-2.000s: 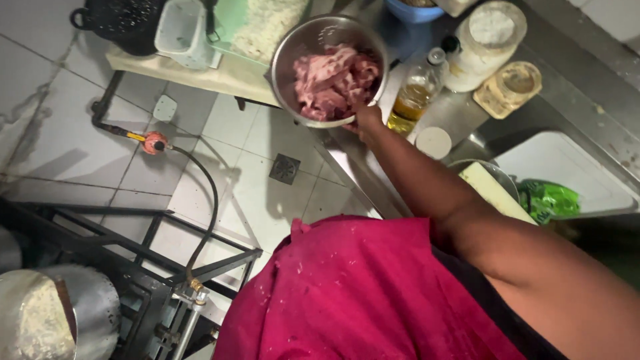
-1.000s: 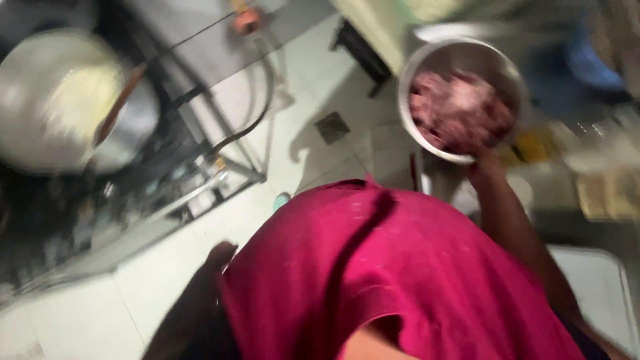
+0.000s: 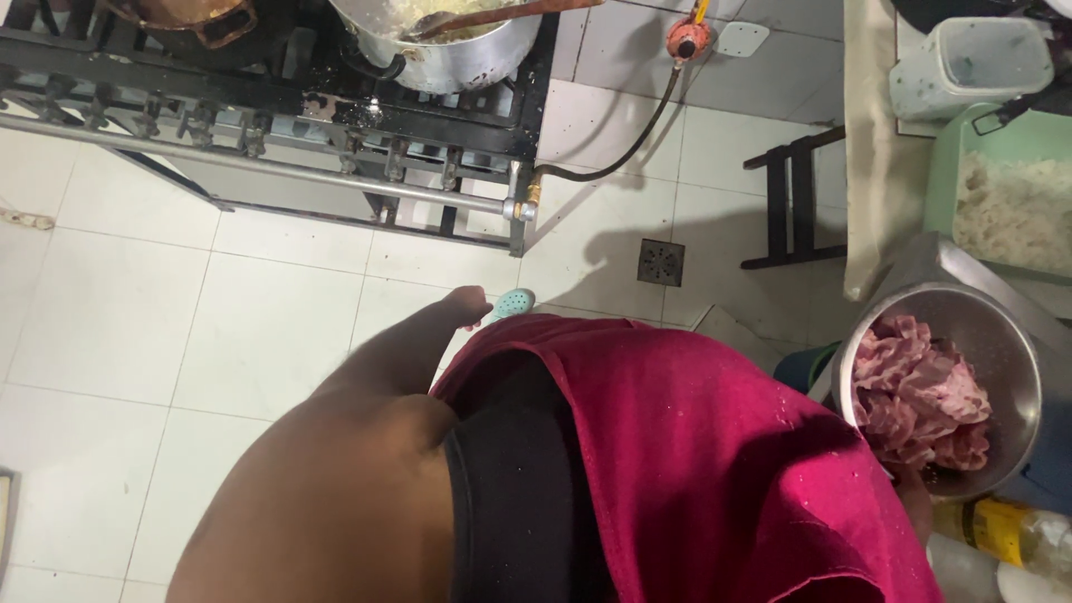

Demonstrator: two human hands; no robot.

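Note:
A stainless steel bowl holding raw sliced meat is at the right. My right hand grips its near rim, the fingers mostly hidden by the bowl and the magenta apron. My left hand hangs low over the floor beside the apron, holding nothing visible; its fingers look loosely curled, partly out of sight. At the top, an aluminium pot with pale food and a wooden spoon stands on the black gas stove.
A stove rail and gas hose lie ahead. A floor drain and a black metal stand are between stove and counter. At right are a green tub of pale food, a plastic container and a bottle with yellow label.
The view has swung left toward the stove. My left arm, not seen two seconds ago, now shows. The bowl of meat remains in my right hand.

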